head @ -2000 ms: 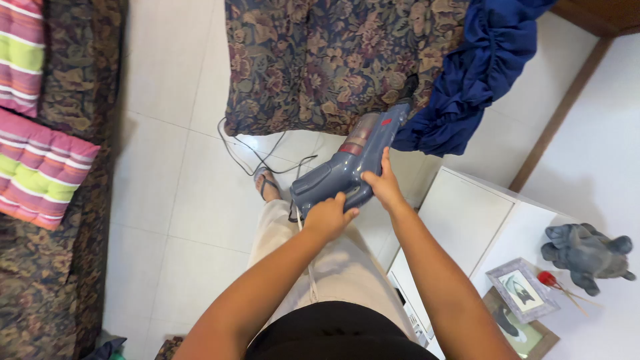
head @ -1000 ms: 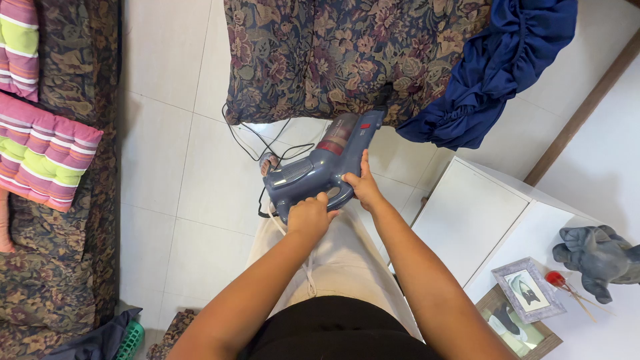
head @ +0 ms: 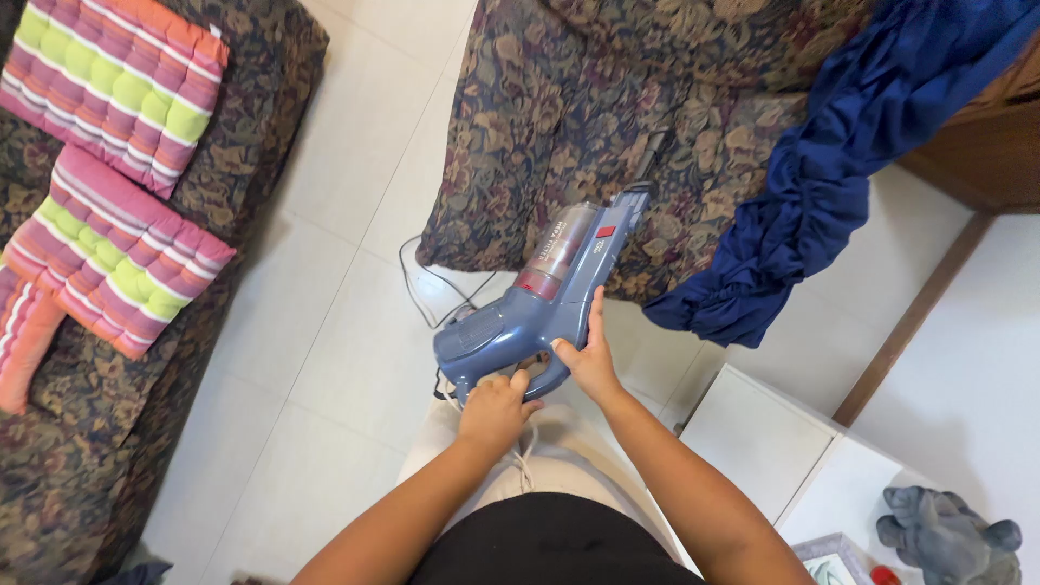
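Observation:
A blue-grey handheld vacuum cleaner with a clear dust cup and a dark narrow nozzle is held in front of me. My left hand is closed around its rear handle. My right hand grips the side of the body near the handle, thumb on top. The nozzle's tip lies over the seat of a floral-covered armchair; whether it touches the fabric I cannot tell. A black cord loops on the floor beside the chair's front edge.
A ruffled blue cloth drapes over the chair's right side. At left, a floral sofa holds striped cushions. On the right stands a white cabinet, with a grey stuffed toy and a picture frame near it. Pale tiles cover the floor.
The view has turned, showing more of the sofa and cushions. Both hands still hold the vacuum; its nozzle now shows farther in over the armchair seat.

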